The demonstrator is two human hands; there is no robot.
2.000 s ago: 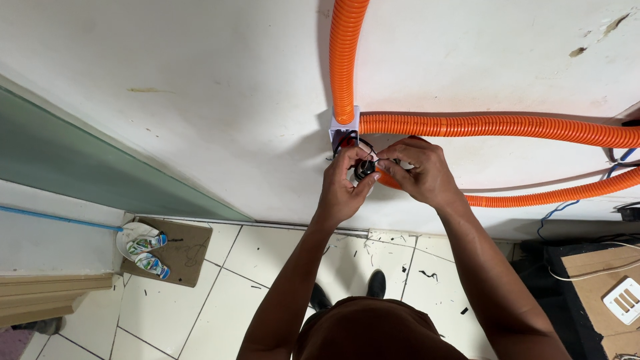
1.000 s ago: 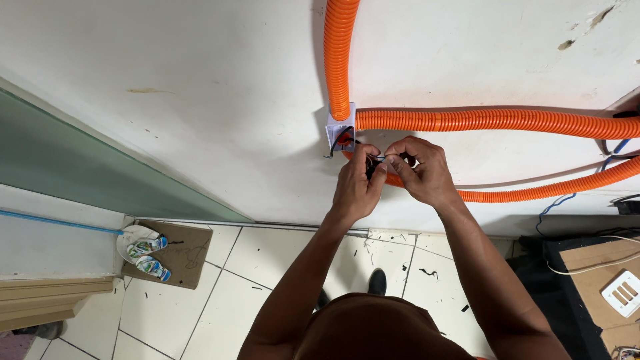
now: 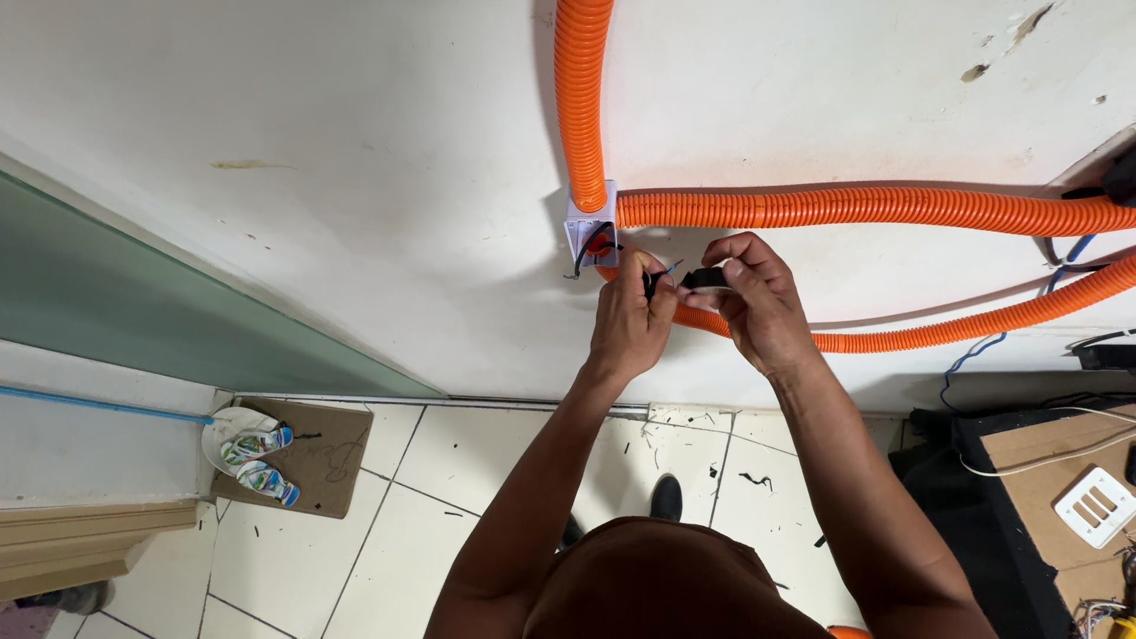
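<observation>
My left hand (image 3: 632,315) pinches dark electrical wires (image 3: 653,282) just below and right of a white wall junction box (image 3: 572,232). A thin wire end with a blue part (image 3: 674,266) sticks out past its fingertips. My right hand (image 3: 754,302) holds a roll of black electrical tape (image 3: 707,279) close beside the left fingertips. Out of the box's open front comes a black wire (image 3: 581,253) that bends downward. Orange corrugated conduits (image 3: 581,106) run into the box from above and from the right; another (image 3: 887,342) passes behind my hands.
At the lower right, a white switch plate (image 3: 1093,508) lies on cardboard (image 3: 1021,453) near black cloth (image 3: 950,497) and loose wires. Patterned flip-flops (image 3: 266,481) rest at the lower left, by flattened cardboard (image 3: 333,461). Black scraps dot the tiled floor (image 3: 382,550). A green panel (image 3: 133,284) borders the wall.
My hands were close together at the wires; my right hand now stands a little apart to the right, with the black tape roll plainly visible in it.
</observation>
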